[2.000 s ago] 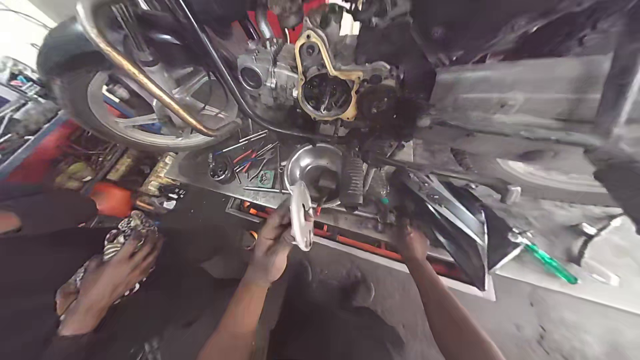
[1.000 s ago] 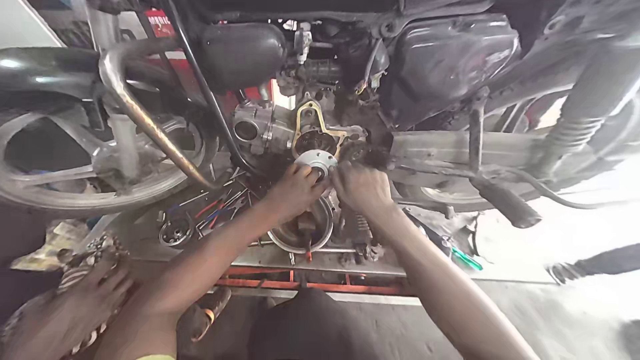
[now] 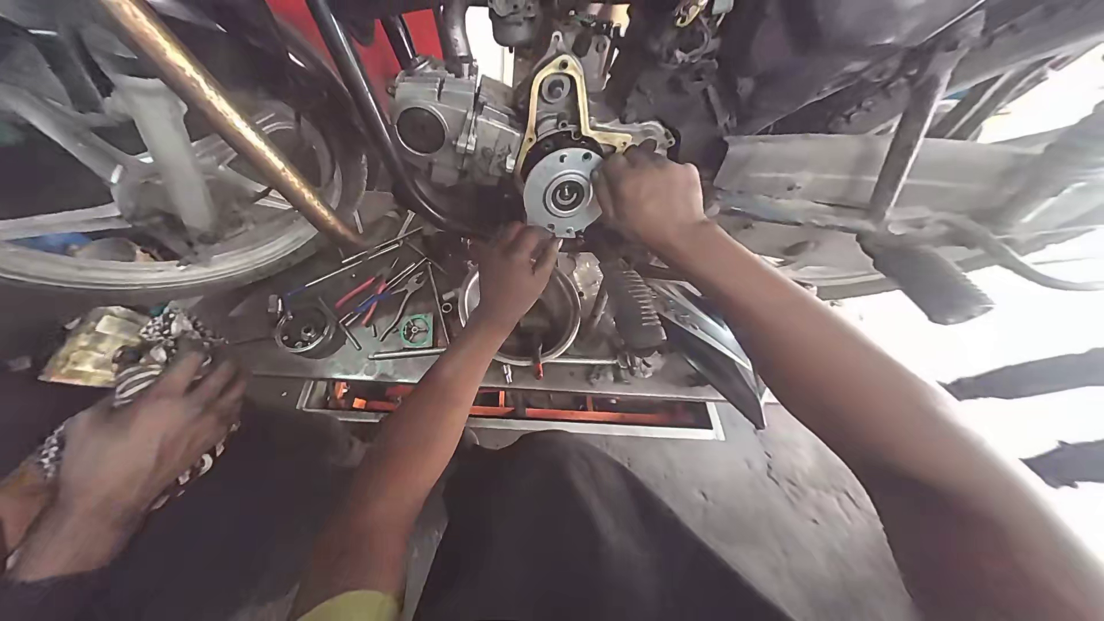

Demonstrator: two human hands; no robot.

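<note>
A round metal plate [image 3: 562, 194] with a central hub and small holes sits at the opening of the motorcycle engine case [image 3: 621, 129]. A yellowish gasket [image 3: 580, 86] lines the case's edge above it. My left hand [image 3: 517, 267] has its fingertips at the plate's lower edge. My right hand [image 3: 651, 194] grips at its right edge, with the fingers partly hidden. Below, a round metal pan [image 3: 565, 323] rests on the work platform, partly behind my left forearm. The engine's cylinder head [image 3: 444, 125] is to the left of the plate.
Pliers [image 3: 410, 297], wrenches and other hand tools lie left of the pan, near a round metal part [image 3: 306, 329]. Another person's hand [image 3: 155, 431] holds a patterned cloth at left. A footpeg [image 3: 634, 302] and dark panel [image 3: 711, 345] are at right; the front wheel [image 3: 198, 263] is at left.
My hands have come up from above the platform to the engine case, bringing a round metal part there. The plate now faces outward at the case opening. The view has shifted.
</note>
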